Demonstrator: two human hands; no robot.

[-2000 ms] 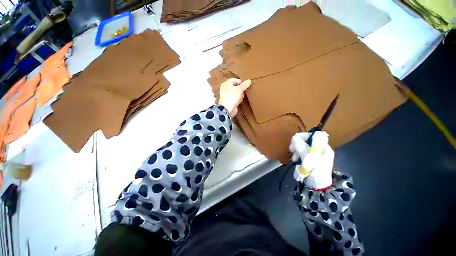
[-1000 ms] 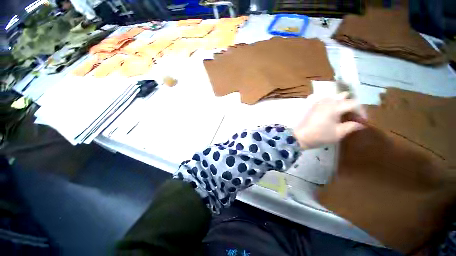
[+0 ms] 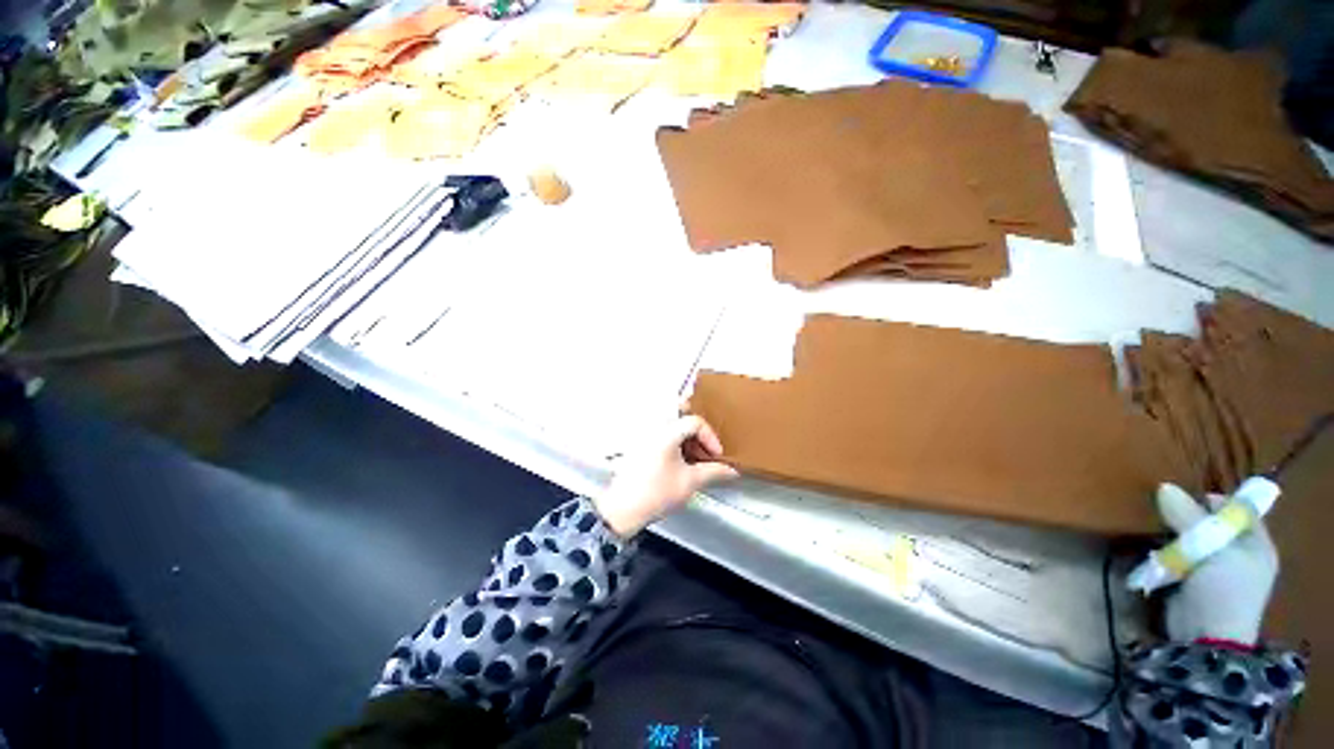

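Observation:
A brown cut panel (image 3: 936, 417) lies along the table's front edge, its near edge slightly raised. My bare left hand (image 3: 666, 471) pinches its near left corner between thumb and fingers. My gloved right hand (image 3: 1222, 578), at the lower right beside the panel's right end, is closed round a dark-tipped pointed tool (image 3: 1296, 451); the tip points up and right. A dark cord hangs by this hand. The right-hand stack of brown panels (image 3: 1265, 373), with fanned slitted edges, is partly cut off by the picture's edge. A staggered brown stack (image 3: 871, 183) lies behind the held panel.
White marker sheets (image 3: 498, 351) cover the table. Layered sheets with a black lump (image 3: 473, 202) and a small amber bottle (image 3: 550, 186) are at left. Orange pieces (image 3: 541, 66), a blue tray (image 3: 936, 49) and another brown stack (image 3: 1192, 125) are farther back. Camouflage-like fabric lies far left.
The view has swung left since the first frame. My left hand has drawn a panel leftward off the right-hand stack, where it now lies nearly flat. My gloved right hand is back in view.

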